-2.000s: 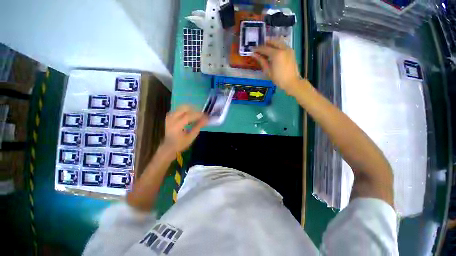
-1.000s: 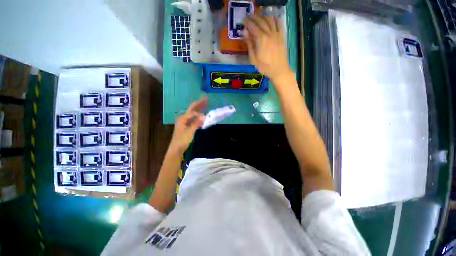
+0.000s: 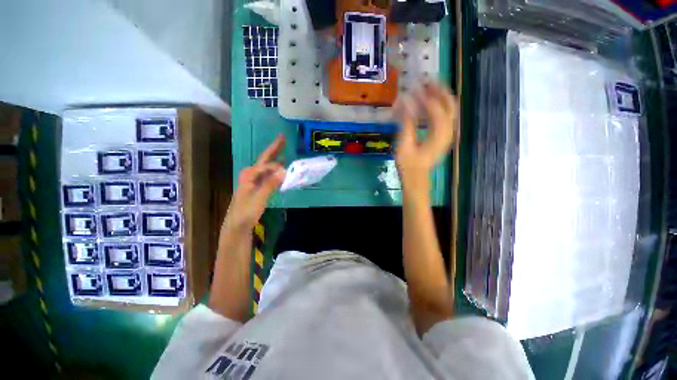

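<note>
One phone frame (image 3: 364,47) lies in the orange press fixture (image 3: 364,93) on the perforated base plate (image 3: 301,82). My left hand (image 3: 256,182) holds a second phone frame (image 3: 309,171), pale and tilted, over the front left of the bench. My right hand (image 3: 426,126) is raised and blurred over the right end of the blue start box (image 3: 315,139). Its fingers are spread apart, and nothing clear shows in them. The start box has two yellow arrows and a red button.
A tray with rows of phone frames (image 3: 119,224) sits on a carton (image 3: 199,193) at left. A black-and-white grid sheet (image 3: 261,65) lies left of the plate. A tray stack (image 3: 575,193) at right bears one frame. A small white piece (image 3: 390,177) lies at the bench front.
My right hand has left the frame in the fixture and moved down and right. My left hand still holds its frame, a little further left. The view has shifted slightly.
</note>
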